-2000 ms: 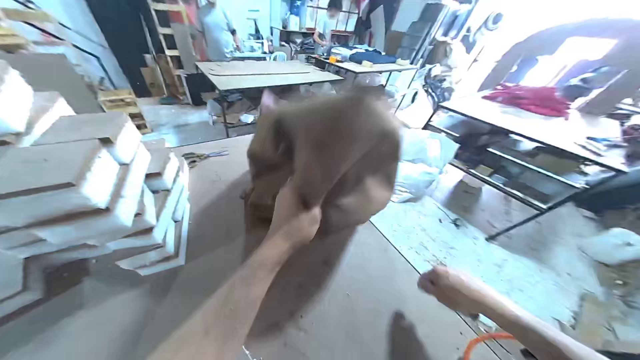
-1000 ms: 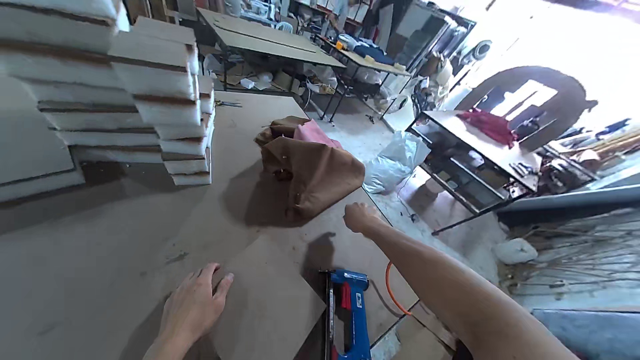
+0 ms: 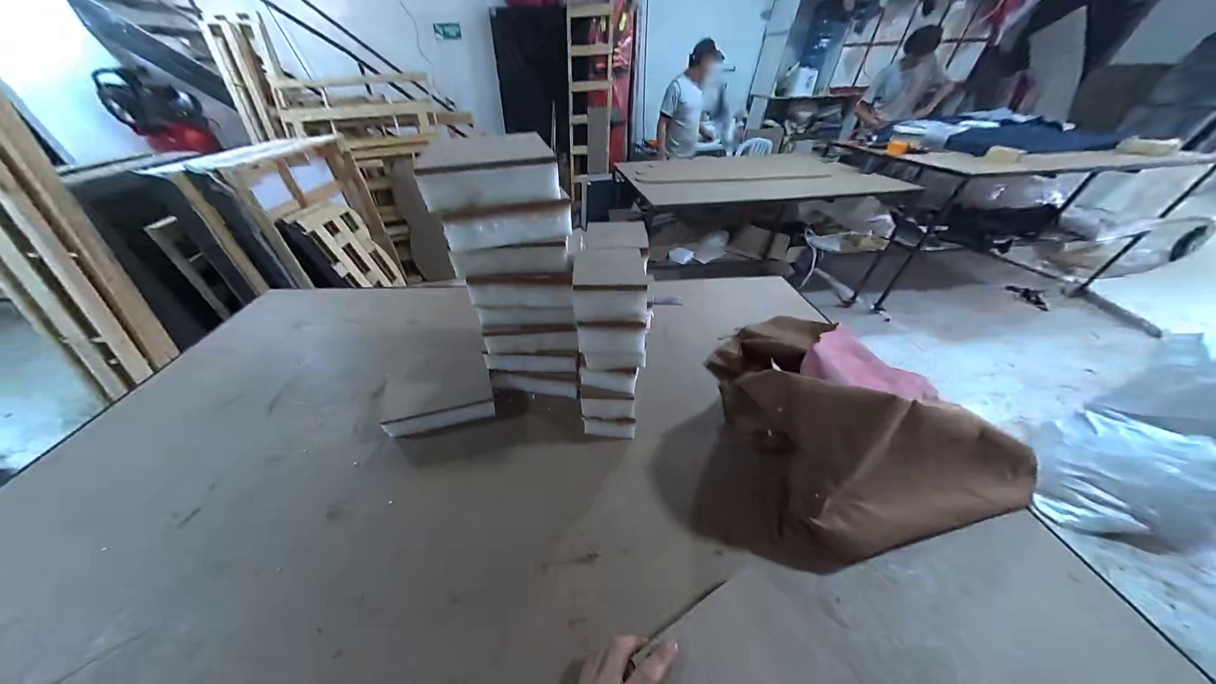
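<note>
My left hand [image 3: 629,662] is at the bottom edge, its fingertips closed on the edge of a flat grey-brown panel [image 3: 750,632]; most of the hand is cut off. My right hand is out of view. Beyond the panel, to the right, brown fabric [image 3: 883,456] lies crumpled on the table with a piece of pink fabric [image 3: 864,366] in its folds. Foam-backed boards stand in a tall stack [image 3: 518,261] and a lower, narrower stack [image 3: 610,332] beside it. A single foam-backed board [image 3: 439,394] leans low at the left foot of the stacks.
The large worktable [image 3: 313,494] fills the foreground. Wooden frames [image 3: 285,204] stand behind its left side. Clear plastic bags [image 3: 1130,465] lie off its right edge. Farther back are other tables [image 3: 760,179] and two people, one standing [image 3: 682,109] and one bent over a table [image 3: 907,81].
The brown fabric was lifted in my left hand two seconds ago and now lies on the table. My left hand has closed on the panel. The view has swung left; my right hand and the blue stapler left it.
</note>
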